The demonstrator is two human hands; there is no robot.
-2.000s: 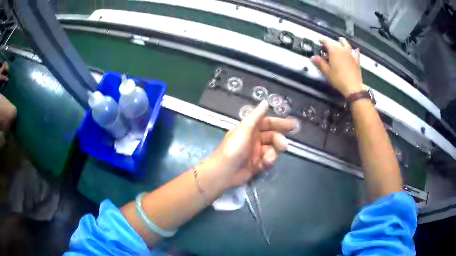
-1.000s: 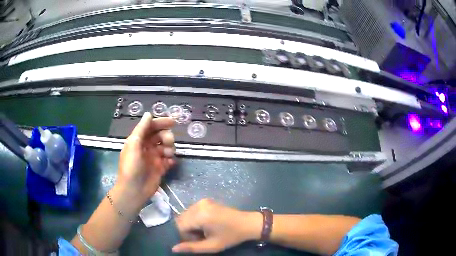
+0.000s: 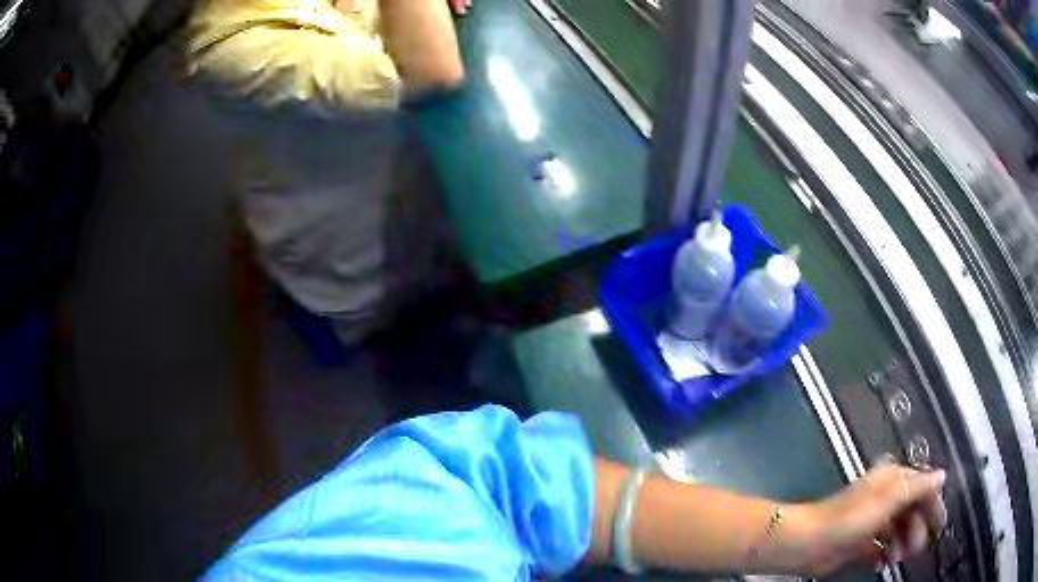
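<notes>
My left hand [image 3: 882,517] is at the lower right, over the dark line plate [image 3: 879,392] on the line. Its fingers are bent and point to the right. I cannot tell if anything is between them. Two clear round units [image 3: 899,405] show on the plate just beyond my fingers. The rest of the plate is hidden by my hand or cut off by the picture's edge. My right hand is out of the picture.
A blue bin [image 3: 683,392] holds two squeeze bottles [image 3: 703,276] and a white wipe [image 3: 684,357]. It stands by the grey upright post [image 3: 697,114]. A seated person in a yellow top [image 3: 296,51] is at the upper left, by the green bench [image 3: 546,193]. White conveyor rails [image 3: 899,216] curve along the right.
The view has swung left, bringing the neighbouring person and the bin towards the middle. My right hand has gone out of view. My left hand is now at the lower right, still by the plate.
</notes>
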